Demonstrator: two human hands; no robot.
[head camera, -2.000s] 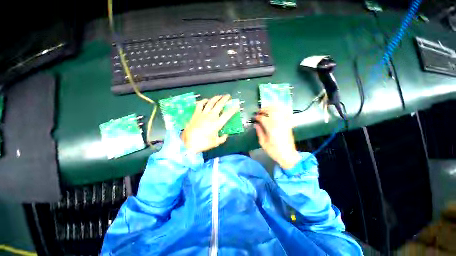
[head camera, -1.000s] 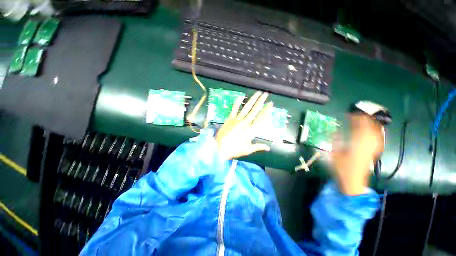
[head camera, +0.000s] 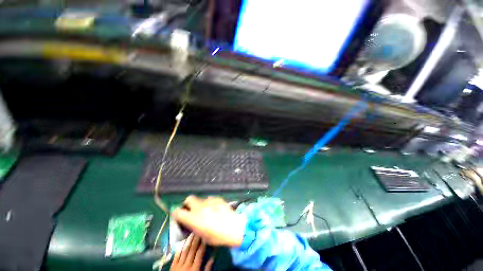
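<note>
My right hand (head camera: 212, 219) is curled around the barcode scanner, over the middle of the board row. Only a whitish part of the scanner (head camera: 175, 233) shows below the fingers. My left hand (head camera: 189, 255) is just below it, cut off by the bottom edge; its fingers show, but what is under them is hidden. A green circuit board (head camera: 127, 234) lies flat to the left. Another green board (head camera: 271, 208) shows partly behind my right sleeve. A thin yellow cable (head camera: 158, 182) hangs down between the left board and my hands.
A black keyboard (head camera: 206, 170) lies behind the boards, and a dark mat (head camera: 37, 201) at left. A blue coiled cord (head camera: 333, 132) slants down to the bench. Pale ties (head camera: 310, 214) and a black cord lie right. A bright monitor (head camera: 299, 32) stands above. A person's hand (head camera: 473, 177) shows far right.
The view has tilted up. My right hand has moved left from the scanner's place to above my left hand, with the scanner in it. My left hand is now mostly out of view.
</note>
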